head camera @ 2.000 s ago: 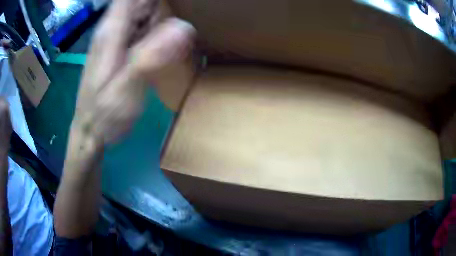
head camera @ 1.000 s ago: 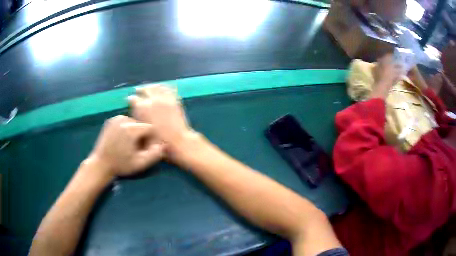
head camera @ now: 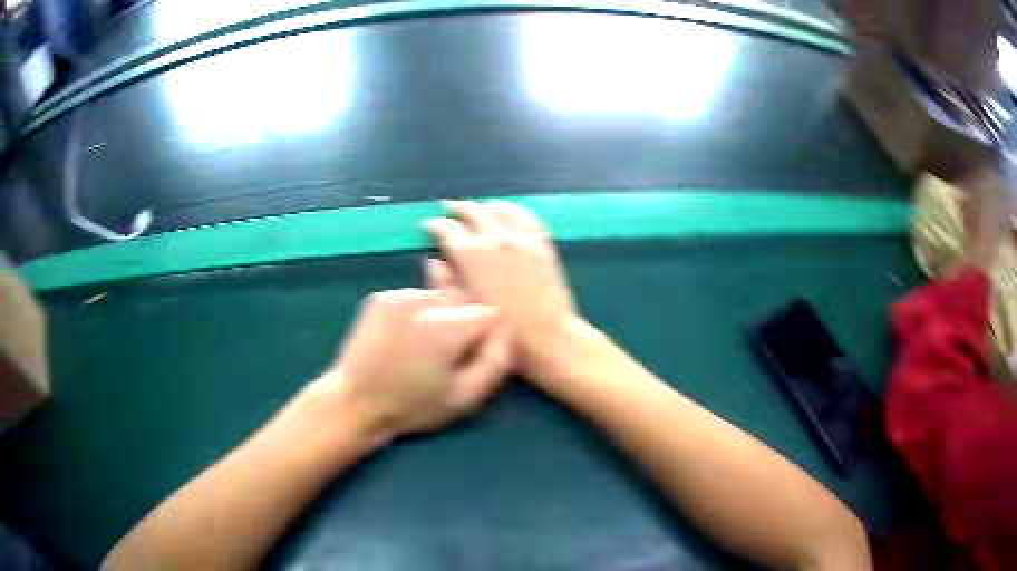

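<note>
My left hand point(head camera: 429, 355) is in the middle of the view over the dark green bench point(head camera: 625, 323). Its fingers are curled, the thumb side lies against my right wrist, and no object shows in it. My right hand point(head camera: 504, 262) is just beyond it, palm down, its fingers partly spread at the bright green strip point(head camera: 714, 214). It holds nothing visible. Both hands are slightly blurred.
A black smartphone point(head camera: 820, 379) lies at right. A neighbour's red sleeve point(head camera: 959, 413) and a yellowish-tan crinkled heap point(head camera: 940, 226) are at the right edge. A carton point(head camera: 909, 117) is at upper right, a brown box point(head camera: 20, 346) at left. A white cable point(head camera: 73, 184) lies on the black belt point(head camera: 435, 123).
The large brown carton seen two seconds ago is gone from in front of me. Since one second ago the view has turned left, bringing the cable and left box in. My hands keep nearly the same pose.
</note>
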